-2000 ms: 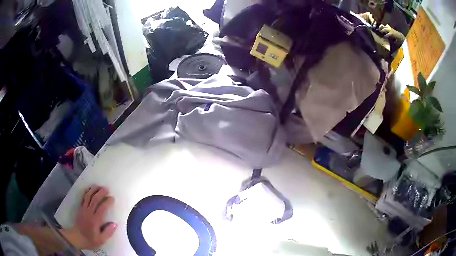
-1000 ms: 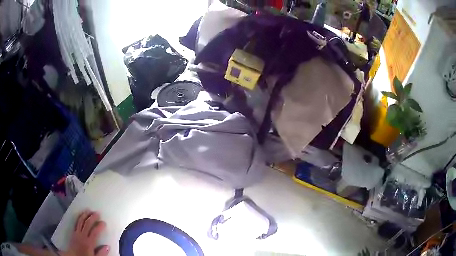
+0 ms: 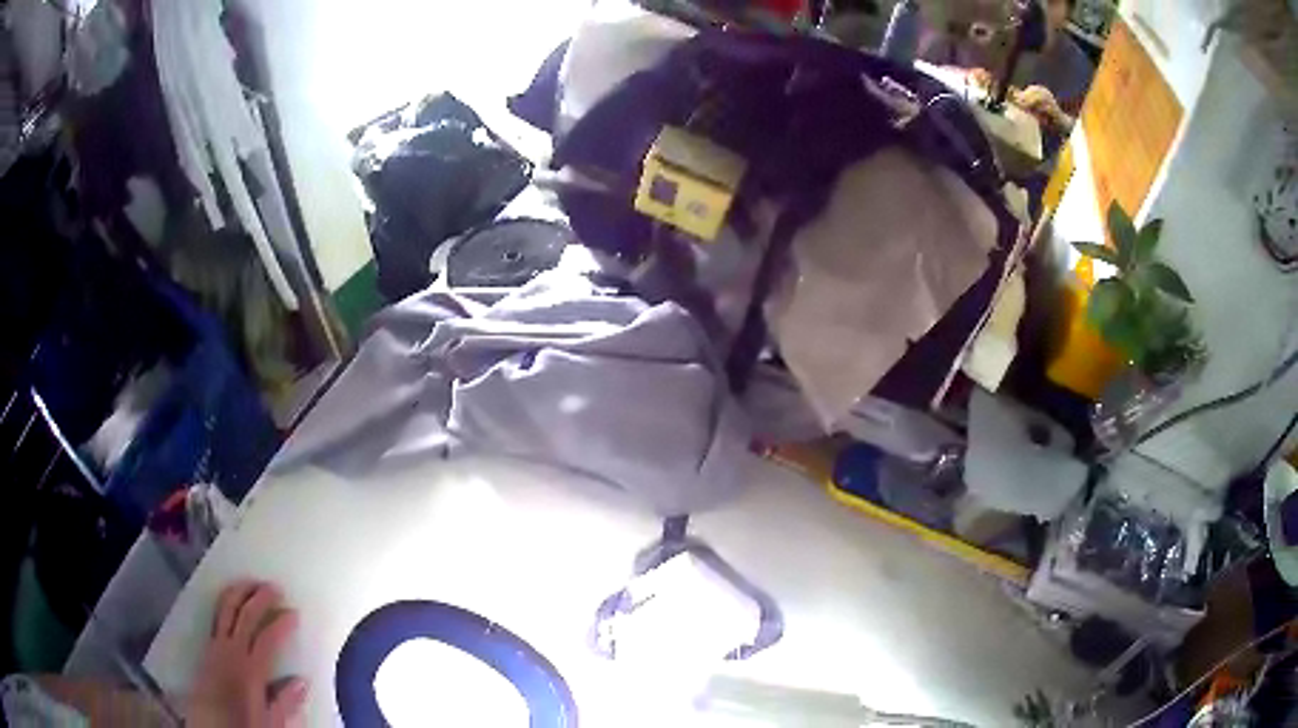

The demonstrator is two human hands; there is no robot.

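Observation:
A navy curved fabric band (image 3: 453, 622) lies flat on the white table (image 3: 342, 526) at the bottom of the picture; its lower part is cut off by the edge. My left hand (image 3: 249, 661) rests on the table to the left of the band, apart from it, fingers slightly spread and holding nothing. My right hand is not in view. A thin dark curved piece (image 3: 710, 559) lies farther back on the table, right of the navy band.
Grey fabric (image 3: 584, 391) is heaped at the table's back, with a dark round disc (image 3: 508, 253) behind it. A yellow box (image 3: 689, 182) sits on dark cloth. A plant (image 3: 1139, 292) and a yellow-edged tray (image 3: 925, 531) are at right; a blue basket (image 3: 185, 427) is at left.
The camera view has turned, so the table things sit lower and farther left than two seconds ago. My left hand stays on the table beside the navy band.

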